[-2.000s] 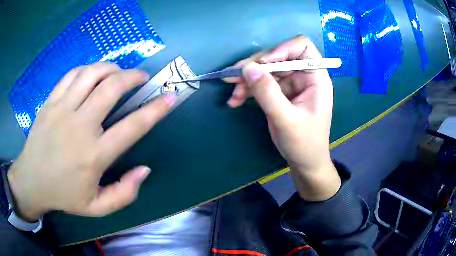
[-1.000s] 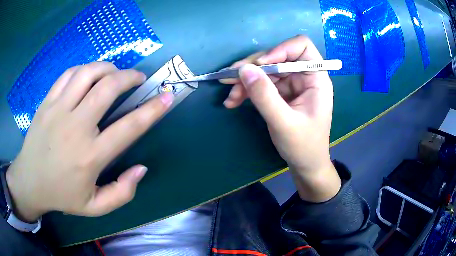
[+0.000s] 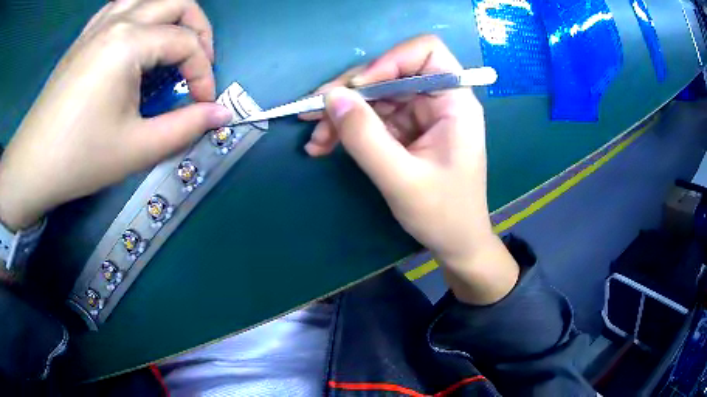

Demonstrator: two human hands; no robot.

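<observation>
A long, slightly curved grey strip part lies slantwise on the green mat, with a row of several round components along it. My right hand holds silver tweezers, their tip at the strip's upper end, beside the topmost round component. My left hand is above the strip's upper left side, thumb tip beside the tweezer tip, other fingers curled. Whether a tiny piece is between the left fingertips or at the tweezer tip cannot be told. A blue sheet shows partly behind my left hand.
The green mat has a curved front edge. Glossy blue sheets and a narrow blue strip lie at the far right. Beyond the edge are a grey floor with a yellow line and a white-framed item.
My left hand has lifted off the strip and moved up, its fingers now curled, uncovering the row of round components. My right hand and the tweezers have shifted slightly left and up.
</observation>
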